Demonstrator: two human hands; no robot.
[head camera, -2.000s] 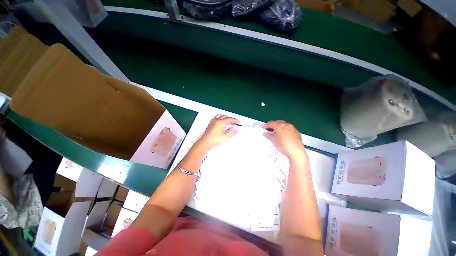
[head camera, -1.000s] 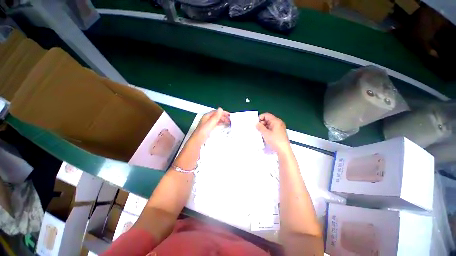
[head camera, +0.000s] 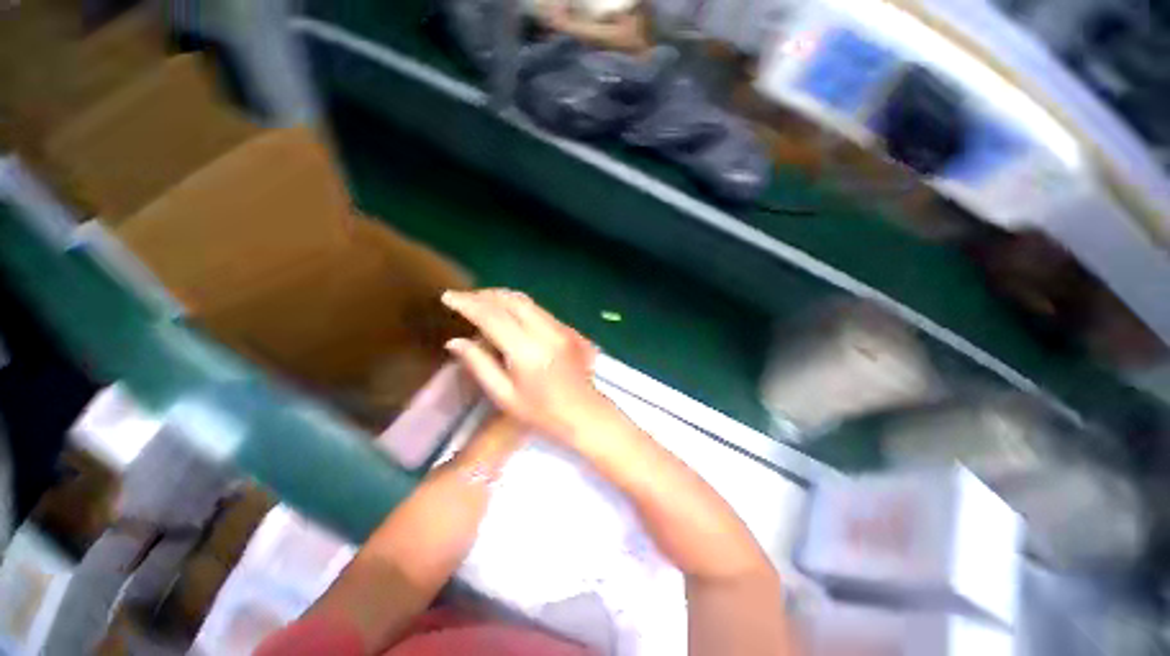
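Note:
The picture is blurred. The open retail box (head camera: 244, 244), brown inside with tall flaps, stands at left; its pinkish-white outer side shows low at its right. My right hand (head camera: 520, 359) is at the box's right edge, fingers stretched and apart, with nothing visible in it. It crosses over my left wrist. My left forearm reaches up to the same spot, but the left hand is hidden behind my right hand. The bright white leaflet stack (head camera: 545, 525) lies below, between my forearms. The single leaflet cannot be made out.
Bagged cream appliance units (head camera: 847, 365) sit on the green belt at right. Closed white retail boxes (head camera: 885, 525) are stacked at lower right. Dark bagged bundles (head camera: 642, 109) lie on the far belt side. A white power strip (head camera: 924, 109) is at upper right. More boxes are below the bench at left.
Both hands have moved left from above the leaflet stack to the open box, the right crossing over the left. The view has shifted and tilted. The leaflet held up earlier no longer shows.

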